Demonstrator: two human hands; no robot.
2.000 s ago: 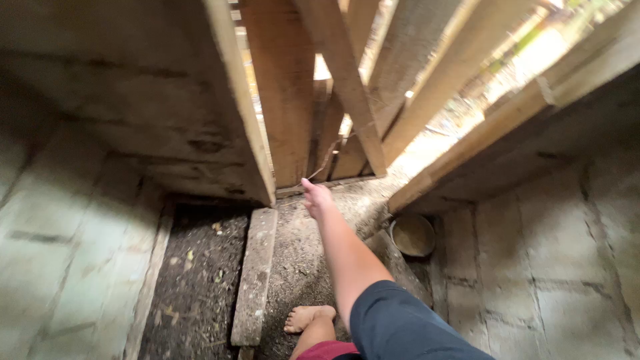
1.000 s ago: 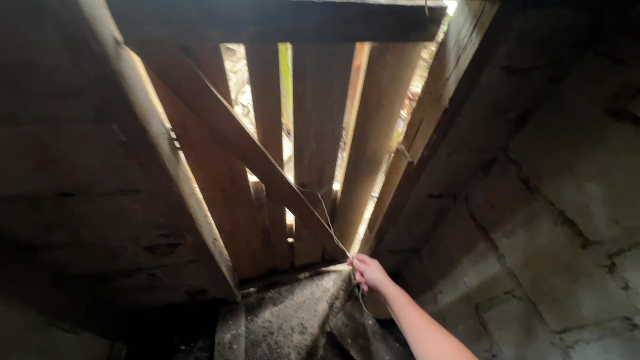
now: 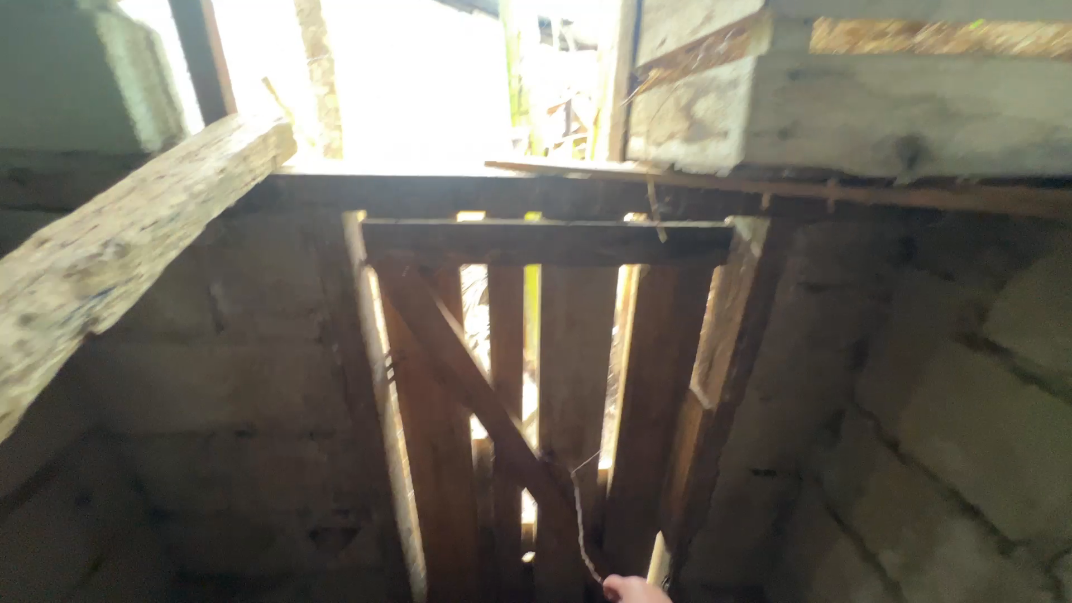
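Note:
At the bottom edge of the head view, one of my hands point(image 3: 634, 589), which looks like the left, is only partly in sight. Its fingertips touch the lower end of a thin cord or wire point(image 3: 581, 519) that hangs against the slatted wooden gate point(image 3: 578, 360); the grip itself is cut off by the frame. Just right of the fingers a pale pointed stick point(image 3: 657, 557) stands upright; whether it is held cannot be told. A diagonal brace point(image 3: 477, 389) crosses the gate slats. My other hand is out of the frame.
Concrete block walls point(image 3: 946, 402) stand on both sides of the gate. A rough timber beam point(image 3: 142, 243) juts in from the left at upper height. Above the gate runs a dark lintel point(image 3: 402, 194), with a thin wooden strip point(image 3: 913, 197) along it at right and a bright opening over it.
The view has tilted up from the floor to the whole gate. The gate, ajar two seconds ago, now stands within its frame. My hand has gone from bare reach to the cord.

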